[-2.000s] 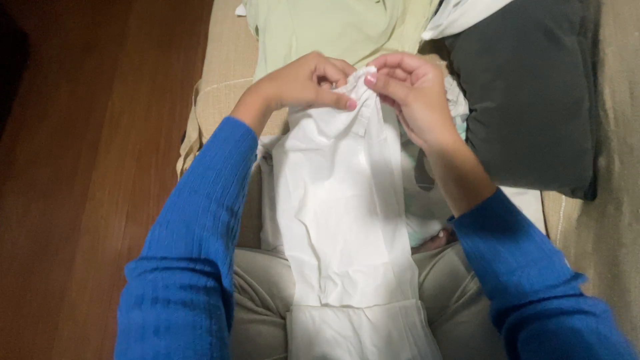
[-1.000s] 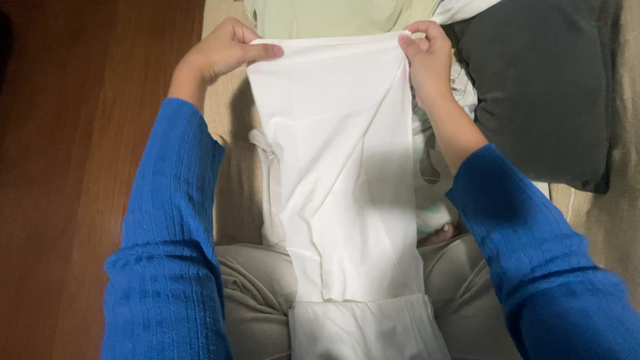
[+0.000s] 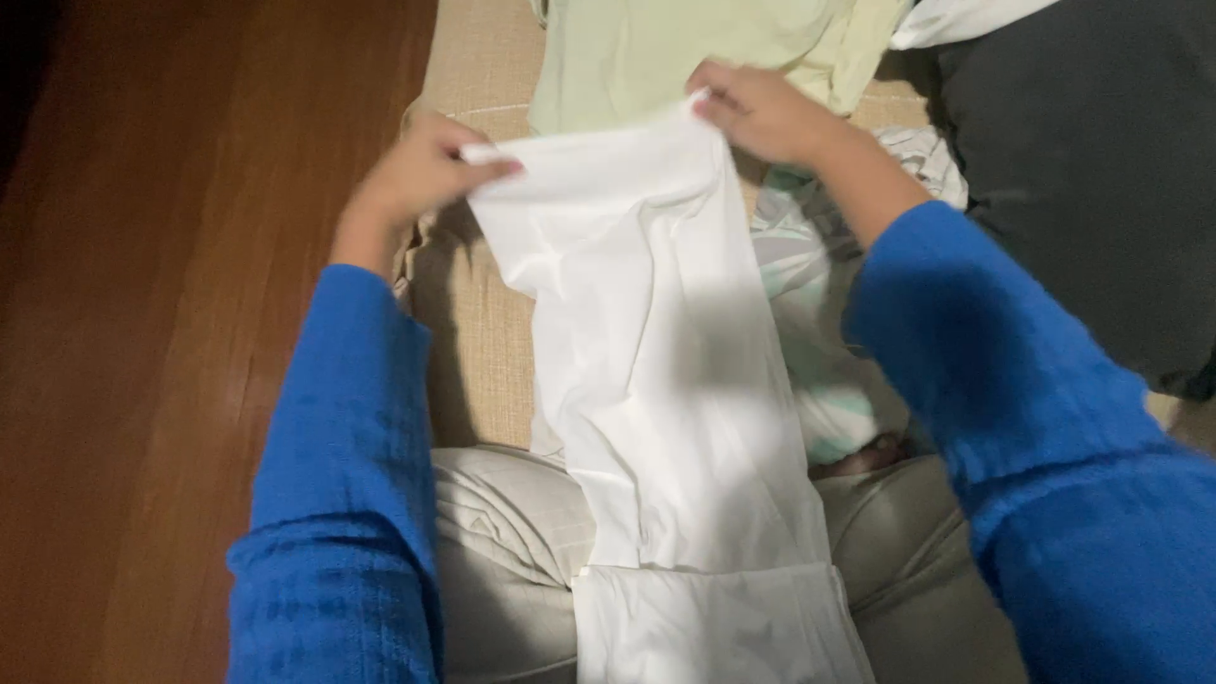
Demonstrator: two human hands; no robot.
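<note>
A long white cloth (image 3: 703, 380) stretches from my lap up toward the light green fabric. My left hand (image 3: 427, 171) pinches its far left corner between thumb and fingers. At the far right corner, a little higher in view, my right hand (image 3: 755, 109) grips the same edge. Creases run down the middle of the cloth, and its near part lies in a flat layer over my crossed legs. Both hands are slightly blurred.
Light green fabric (image 3: 665, 57) lies beyond the hands on a beige woven surface (image 3: 489, 351). A patterned white, grey and green cloth (image 3: 817, 313) is bunched at the right, beside a dark grey cushion (image 3: 1092, 190). Wooden floor (image 3: 190, 332) shows at the left.
Two seconds ago my hands were close together at the gathered top of the white cloth; they moved apart, spreading its edge. That edge now slants, lower at my left hand.
</note>
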